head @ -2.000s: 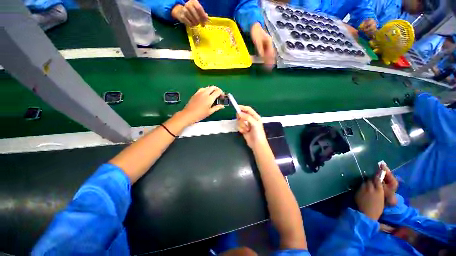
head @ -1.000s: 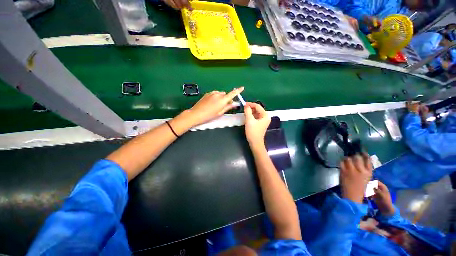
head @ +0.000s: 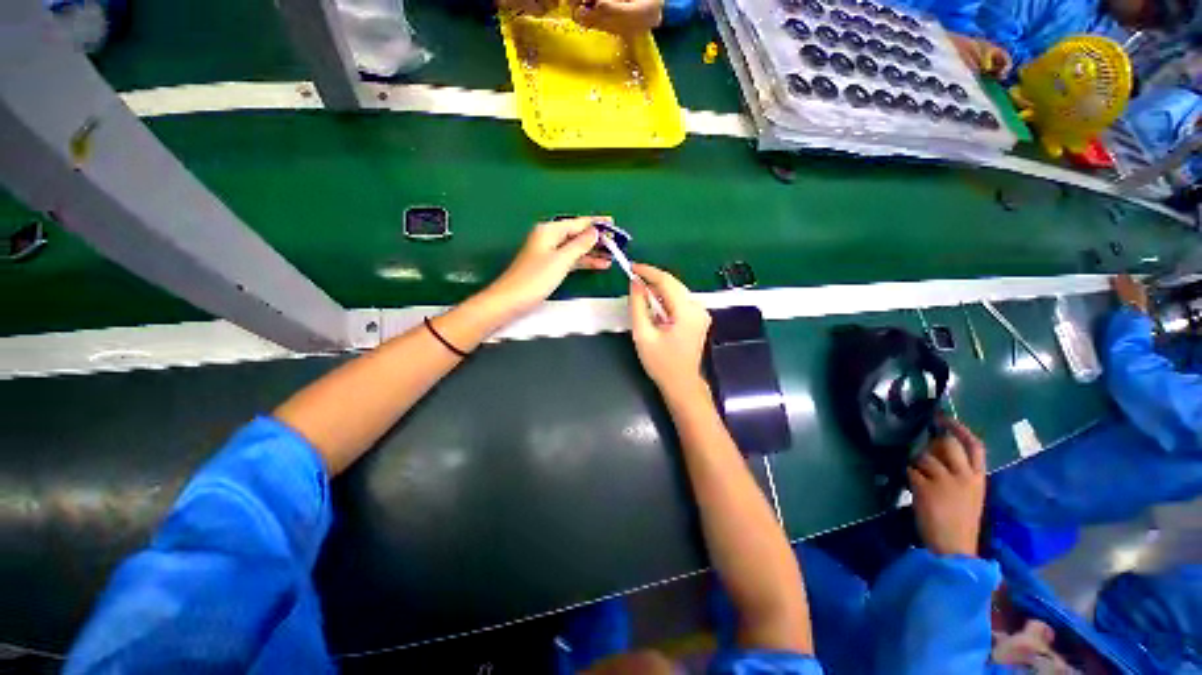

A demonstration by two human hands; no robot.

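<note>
My left hand (head: 543, 268) holds a small dark watch housing (head: 613, 237) with a silvery rim above the green conveyor belt (head: 303, 172). My right hand (head: 670, 323) grips a slim white pen-like stick (head: 620, 257). The stick's far end meets the housing; its tip is too small to make out. Another housing (head: 426, 222) lies on the belt left of my hands. One more (head: 737, 274) lies on the belt to the right, near the white rail (head: 844, 298). A further dark housing behind my left fingers is mostly hidden.
A black smartphone-like slab (head: 747, 382) lies right of my right forearm. A black bundle (head: 890, 385) lies further right, beside another person's hand (head: 949, 488). A grey post (head: 171, 198) slants at left. Across the belt are a yellow tray (head: 600, 99), a blister tray (head: 877, 86) and a yellow fan (head: 1074, 95).
The stick is now at a housing held in my left fingers. Belt housings have shifted in view, and one now shows right of my hands. The neighbour's hand has moved lower beside the black bundle.
</note>
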